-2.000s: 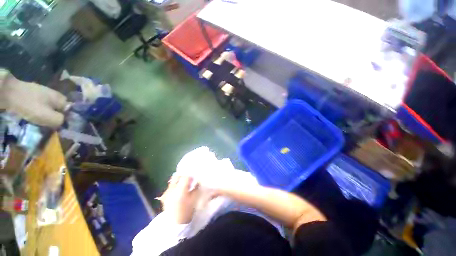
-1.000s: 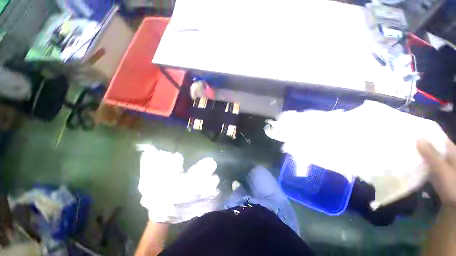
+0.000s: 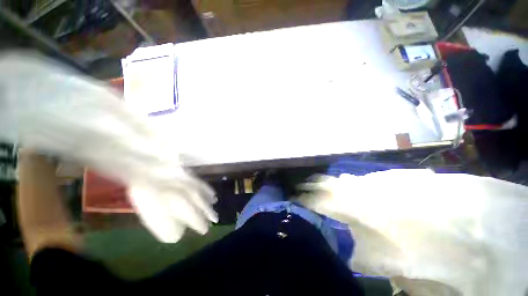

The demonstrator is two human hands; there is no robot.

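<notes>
A white garment piece (image 3: 156,191), blurred and with a ruffled end, hangs raised at the left. My left forearm (image 3: 43,199) reaches up into it; the cloth covers my left hand, which holds it up. A second white garment piece (image 3: 440,214) spreads in the air at the lower right, in front of the table's near edge. My right hand does not show; the cloth or the picture edge hides it. The pale inspection table (image 3: 278,98) lies ahead, overexposed.
A stack of white sheets or pieces (image 3: 150,84) lies at the table's left end. Dark-handled snips (image 3: 407,96), a phone-like object (image 3: 418,53) and small items lie at its right end. A red-orange tray (image 3: 104,191) is under the left end. Black garments (image 3: 472,81) stand right.
The view has turned and the table is now straight ahead and nearer. The left garment piece has risen and moved left; the right one has moved lower. My right hand has gone from view.
</notes>
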